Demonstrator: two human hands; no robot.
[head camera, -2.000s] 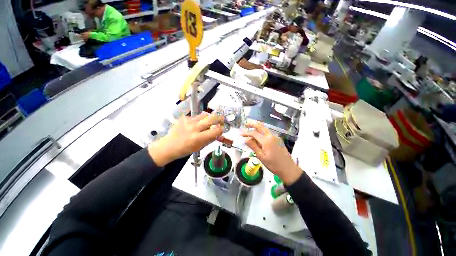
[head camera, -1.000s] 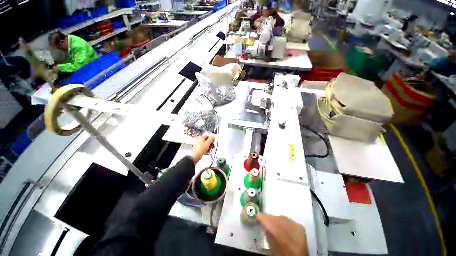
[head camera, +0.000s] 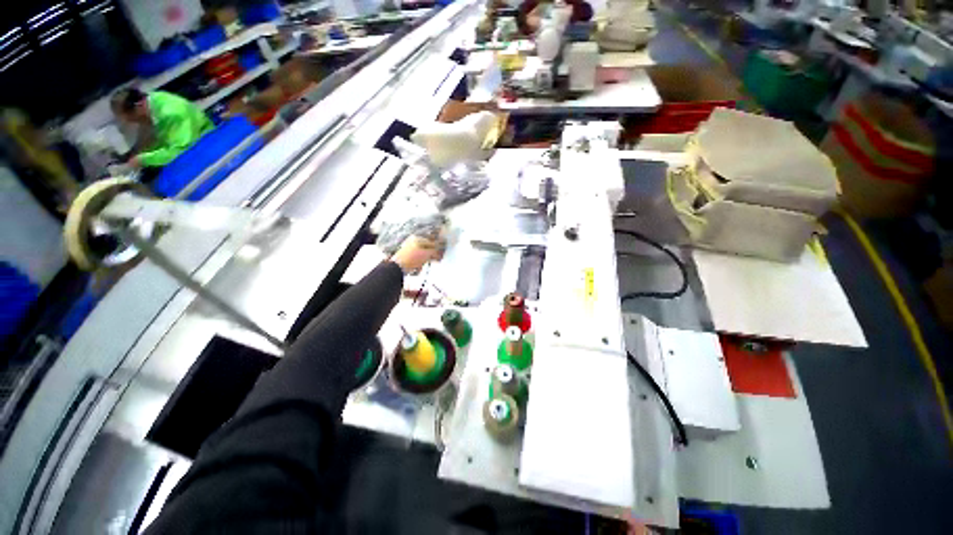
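My left hand (head camera: 418, 254) reaches forward to the near edge of a clear bag of silvery pieces (head camera: 410, 230). Its fingers are small and blurred, so I cannot tell whether they grip the bag. A small skin-toned patch at the bottom edge may be my right hand (head camera: 635, 526), nearly all cut off. A yellow thread cone on a green base (head camera: 421, 358) sits in a dark round cup. A second cup is partly hidden behind my left sleeve. Spare cones (head camera: 502, 416) stand in a row on the white machine top, one with a red base (head camera: 514, 313). A dark cone (head camera: 456, 326) stands beside them.
A tilted metal pole with a tape roll (head camera: 96, 225) leans at the left. The white sewing machine arm (head camera: 580, 313) runs along the right of the cones. Beige panels (head camera: 758, 172) are stacked at the right. A person in green (head camera: 172, 128) is at the far left.
My left hand has moved forward to the bag. My right hand has left the spare cones and dropped toward the bottom edge. The pole had tilted over between the first two frames.
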